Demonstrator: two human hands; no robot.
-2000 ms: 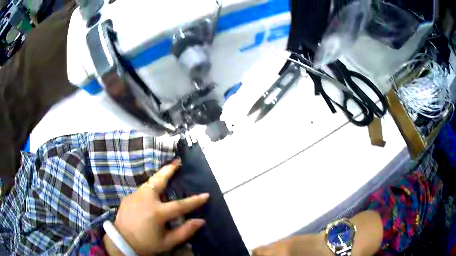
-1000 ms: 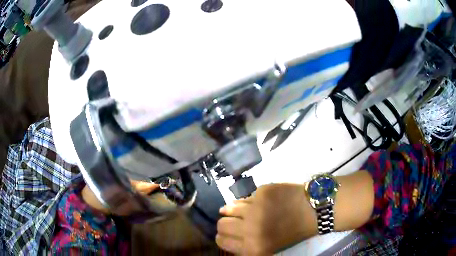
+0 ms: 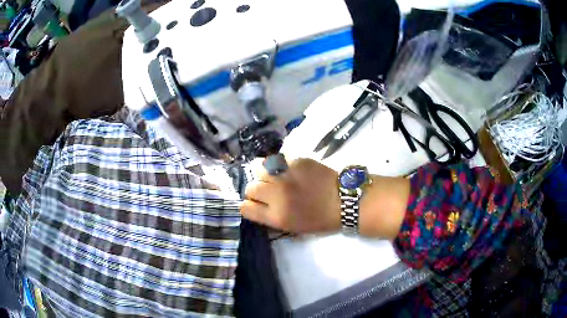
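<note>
Plaid fabric (image 3: 143, 217) lies spread flat to the left of the needle area and down to the lower edge. A dark band (image 3: 256, 273) runs along its right edge, up under my right hand. My right hand (image 3: 292, 199) rests beside the presser foot (image 3: 236, 177) of the white sewing machine (image 3: 248, 43). Its fingertips point left at the top of the dark band; whether they pinch it cannot be told. My left hand is not visible. The curved metal take-up guard (image 3: 180, 109) and the tension knob (image 3: 252, 93) are on the head.
Black-handled shears (image 3: 457, 127) and slim snips (image 3: 348, 127) lie right of the needle. White cord (image 3: 528, 133) fills a shallow box at the right edge. Clear plastic (image 3: 423, 62) is near the black strap (image 3: 376, 37). Brown fabric (image 3: 62, 81) is heaped behind at left.
The view has drawn back from the machine head. My left hand has gone out of sight. My right hand has moved up to the needle area since the earliest frame. The plaid is now spread wider and flatter.
</note>
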